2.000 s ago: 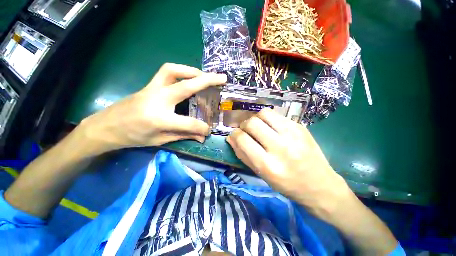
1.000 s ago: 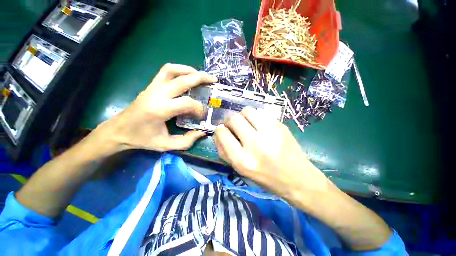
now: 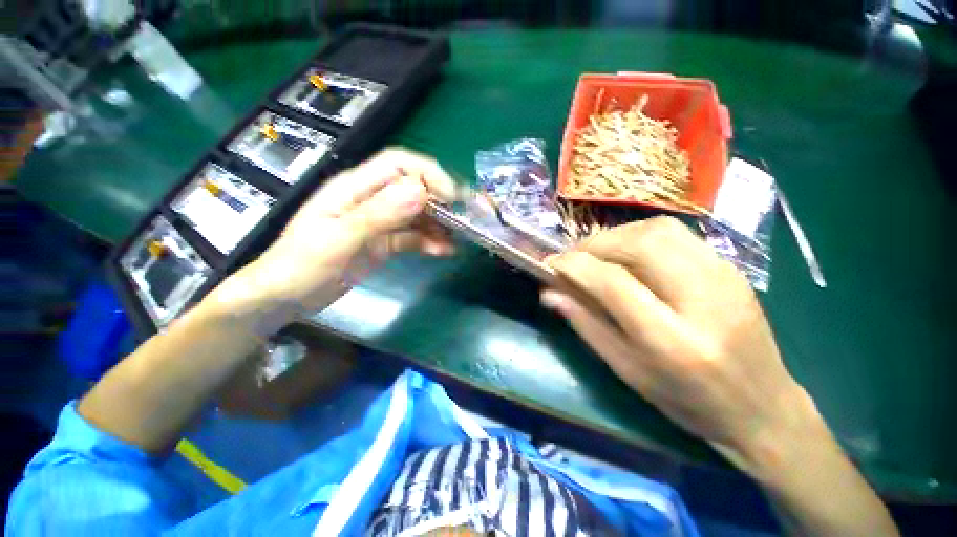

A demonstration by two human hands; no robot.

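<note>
A phone middle frame (image 3: 491,237) is held between my two bare hands above the bench, tilted so that mostly its thin edge shows. My left hand (image 3: 362,215) grips its left end between thumb and fingers. My right hand (image 3: 672,325) grips its right end with thumb and fingertips. The frame's face is foreshortened and blurred, so its inside cannot be read. The red parts bin (image 3: 705,121) full of tan strips (image 3: 630,155) stands behind my right hand. A clear plastic parts bag (image 3: 516,178) lies just behind the frame.
A long black parts tray (image 3: 362,131) at the left holds several phone frames with orange tabs. A labelled parts bag (image 3: 747,199) lies right of the bin, with a thin silver-white rod (image 3: 802,239) beside it. The green bench's front edge (image 3: 472,384) runs before my body.
The phone frame has been lifted and tilted from nearly flat to edge-on, still in both hands. The view has shifted, so more of the black tray shows.
</note>
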